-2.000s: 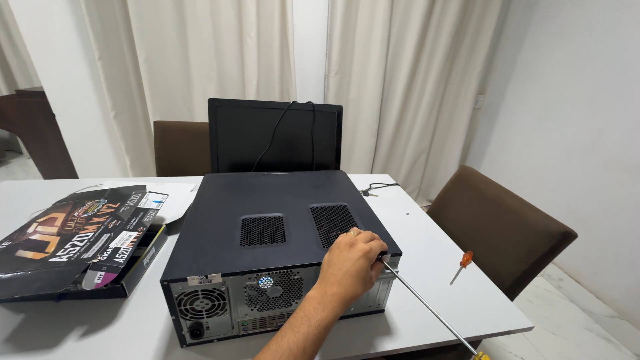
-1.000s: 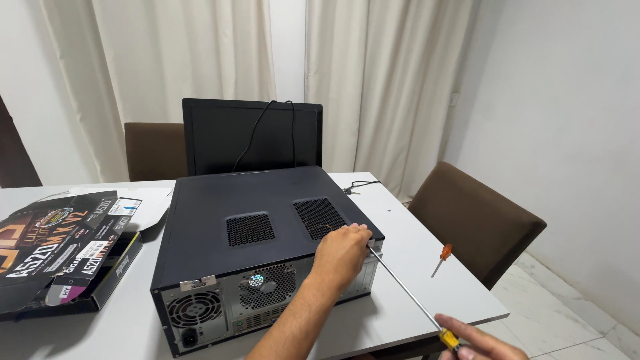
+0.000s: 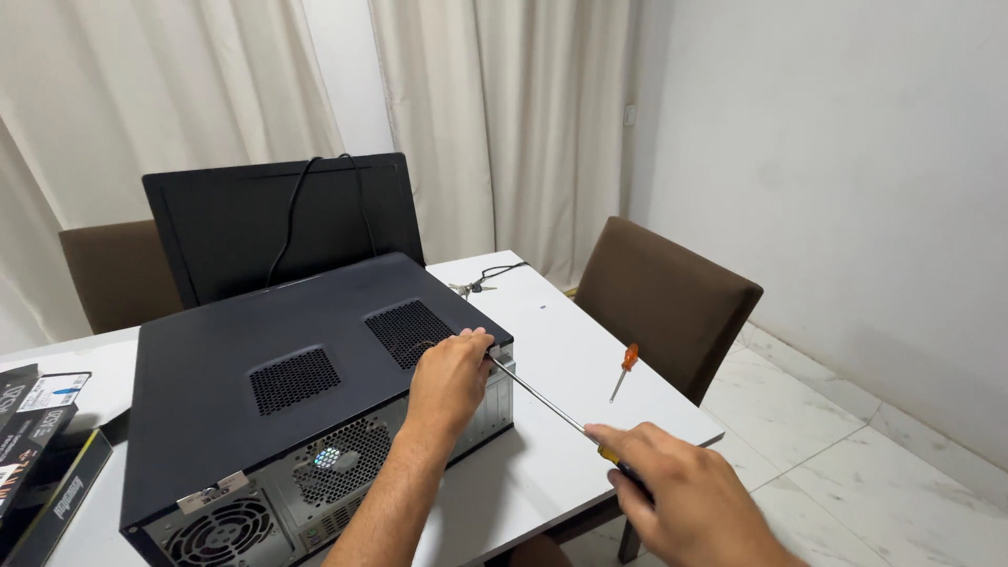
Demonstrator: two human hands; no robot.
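A black computer tower case (image 3: 260,331) lies on its side on the white table, its metal rear panel facing me. My left hand (image 3: 450,378) rests on the case's rear right corner, fingers around the spot where the screwdriver's tip meets the rear edge. In my right hand (image 3: 669,484) is the yellow and black handle of a long-shaft screwdriver (image 3: 551,404). The shaft slants up and left to that corner; my left fingers partly hide the tip. Whether a screw is there cannot be seen. An orange-handled screwdriver (image 3: 629,358) lies on the table to the right.
Behind the case stands a black monitor (image 3: 228,220) with a cable over it. Keys (image 3: 472,288) lie near the table's far right corner. A printed motherboard box (image 3: 67,480) is at the left. Brown chairs (image 3: 661,299) stand at the right and behind the table.
My right hand, out of view two seconds ago, came in at the yellow screwdriver's handle and now has its fingers around it. My left hand stays at the case corner. The view has shifted.
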